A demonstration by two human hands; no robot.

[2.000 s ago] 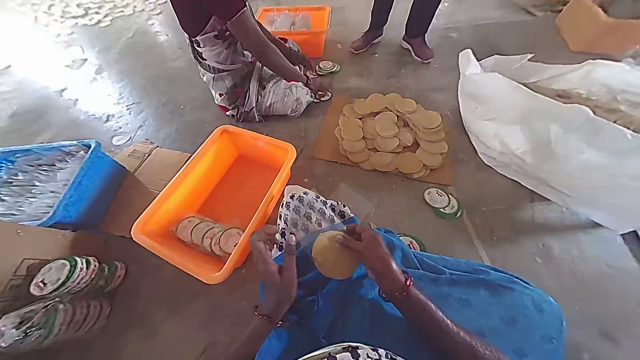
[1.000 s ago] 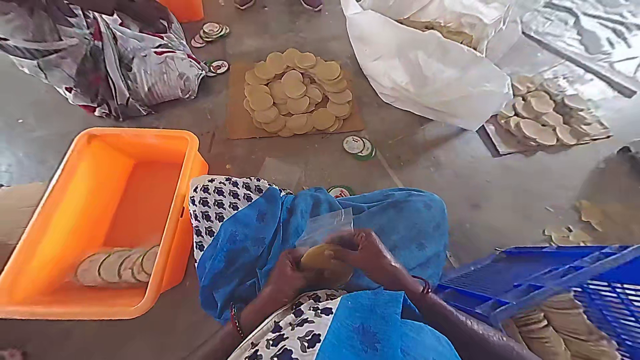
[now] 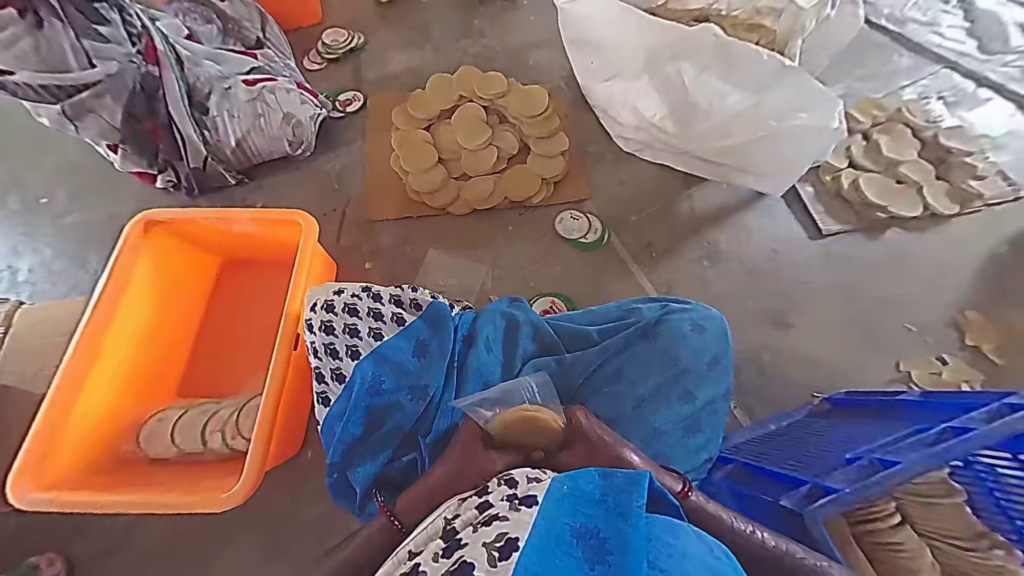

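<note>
Close to my body, above my lap, my left hand (image 3: 484, 448) and my right hand (image 3: 588, 436) hold between them a stack of round tan discs (image 3: 526, 426) in a clear plastic bag (image 3: 516, 394). The bag's flat end points away from me. My fingertips are mostly hidden behind the discs and in shadow. Several packed discs (image 3: 196, 428) lie in a row in the orange plastic tub (image 3: 276, 360) to my left. Beyond my knees, many tan discs (image 3: 480, 160) are piled in a ring on a cardboard sheet (image 3: 384, 192).
Round printed labels (image 3: 572, 226) lie beyond my knees. A blue plastic crate (image 3: 800, 448) with stacked discs stands at my right. A white sack (image 3: 696, 96) and another disc pile (image 3: 904, 172) are farther right. A person's patterned garment (image 3: 184, 96) shows at upper left.
The view has swung to the right since the first frame. My hands have come together around the discs and bag, which were held higher, and are now low near my body.
</note>
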